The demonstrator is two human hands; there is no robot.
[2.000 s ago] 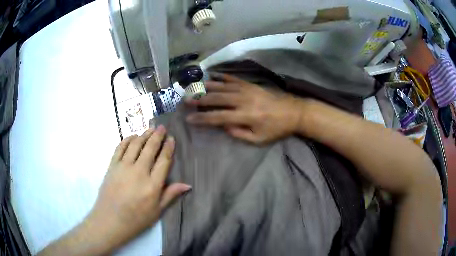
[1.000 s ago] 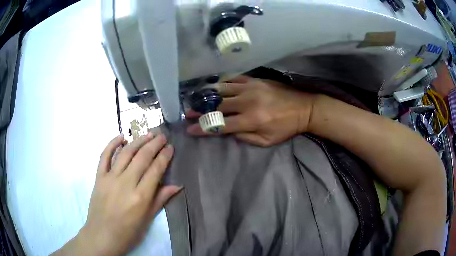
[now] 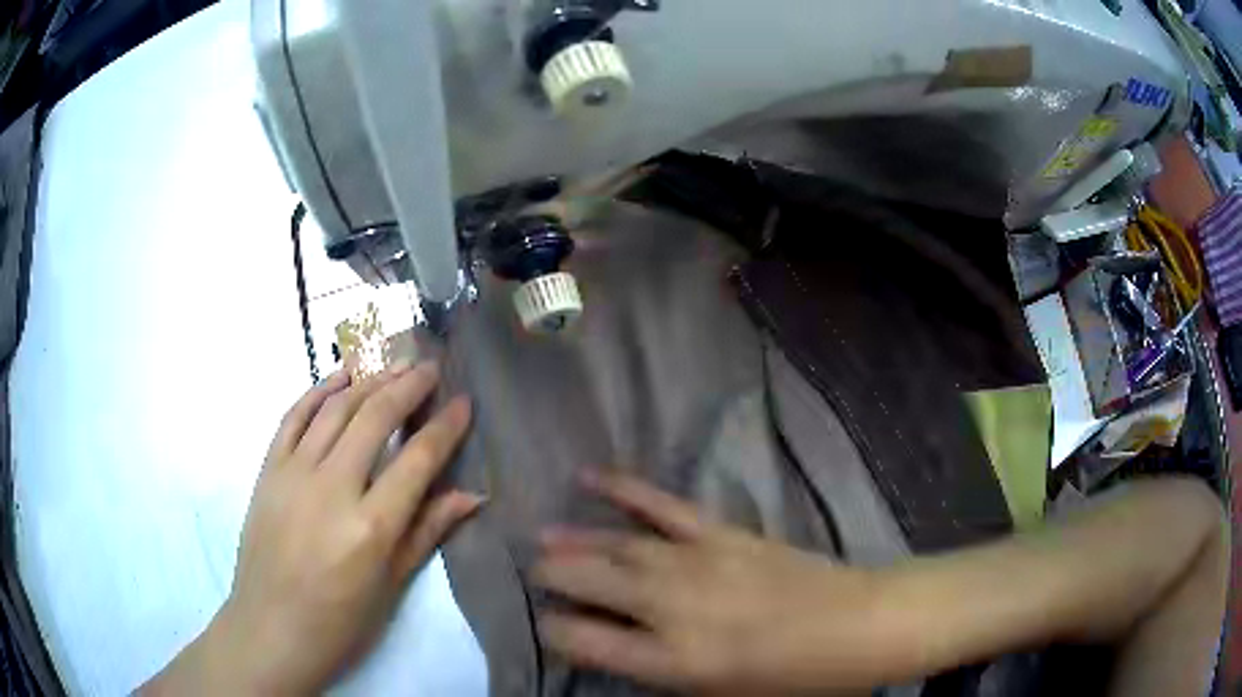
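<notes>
A grey-brown garment piece [image 3: 654,368] lies over the machine bed, its left edge running under the presser foot [image 3: 441,306] of the white sewing machine [image 3: 763,95]. My left hand [image 3: 357,477] lies flat at the cloth's left edge, fingertips just below the needle area, partly on the white table. My right hand [image 3: 681,579], blurred, rests spread on the cloth further down, palm down. Neither hand visibly pinches the cloth. A darker brown strip with stitch lines [image 3: 872,395] shows on the right. The needle tip is hidden behind the machine's guard.
The white table [image 3: 123,381] extends to the left. Right of the machine are a small box with metal and purple bits [image 3: 1141,327], a yellow cord [image 3: 1169,252] and striped cloth [image 3: 1226,252]. A yellow-green patch [image 3: 1015,443] shows beside the dark strip.
My right hand has moved from beside the needle area down the cloth towards me. The dark brown strip is more exposed. My left hand has stayed nearly in place. The camera view has shifted.
</notes>
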